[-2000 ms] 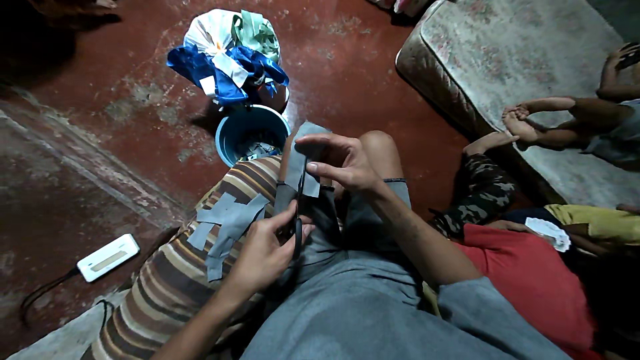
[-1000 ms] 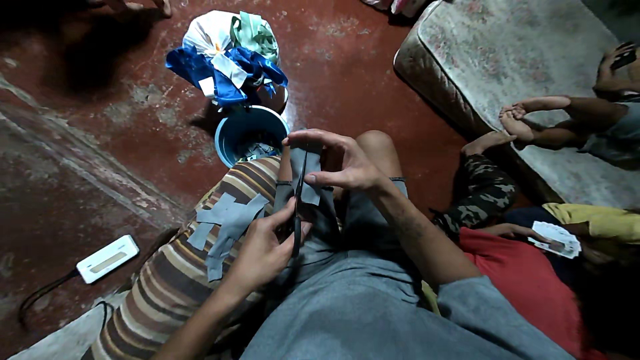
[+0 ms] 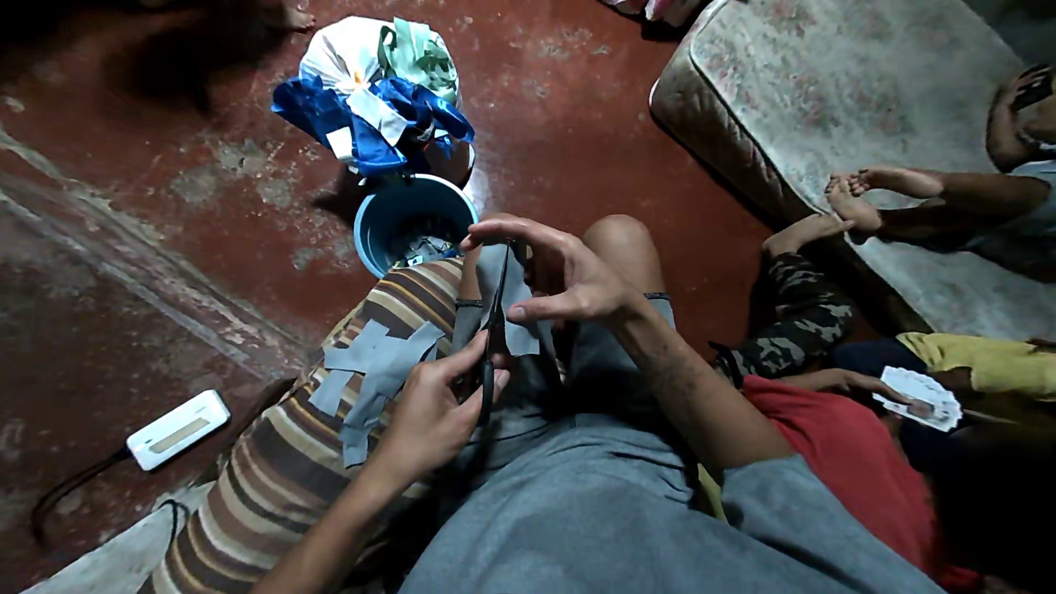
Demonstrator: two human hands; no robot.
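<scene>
My left hand (image 3: 437, 404) grips the handles of dark scissors (image 3: 488, 371), whose blades point away from me over a piece of grey cloth (image 3: 521, 334). My right hand (image 3: 569, 276) holds this cloth, its thumb against the cloth beside the blades and its fingers curved around the far end. How far the blades are apart is hard to tell. Several cut strips of grey cloth (image 3: 379, 371) lie overlapping on a striped cushion (image 3: 272, 462), to the left of my left hand.
Beyond my knees stands a blue bucket (image 3: 371, 223) with scraps inside, next to white, green and blue bags (image 3: 346, 58). A white device with a cord (image 3: 179, 429) lies at left. A mattress (image 3: 792, 99) is at right, with other people near it, one holding fanned cards (image 3: 920, 398).
My right hand's fingers have shifted over the far end of the cloth, and less cloth shows there. At right, another person's hand has come into view with the cards, now spread wider.
</scene>
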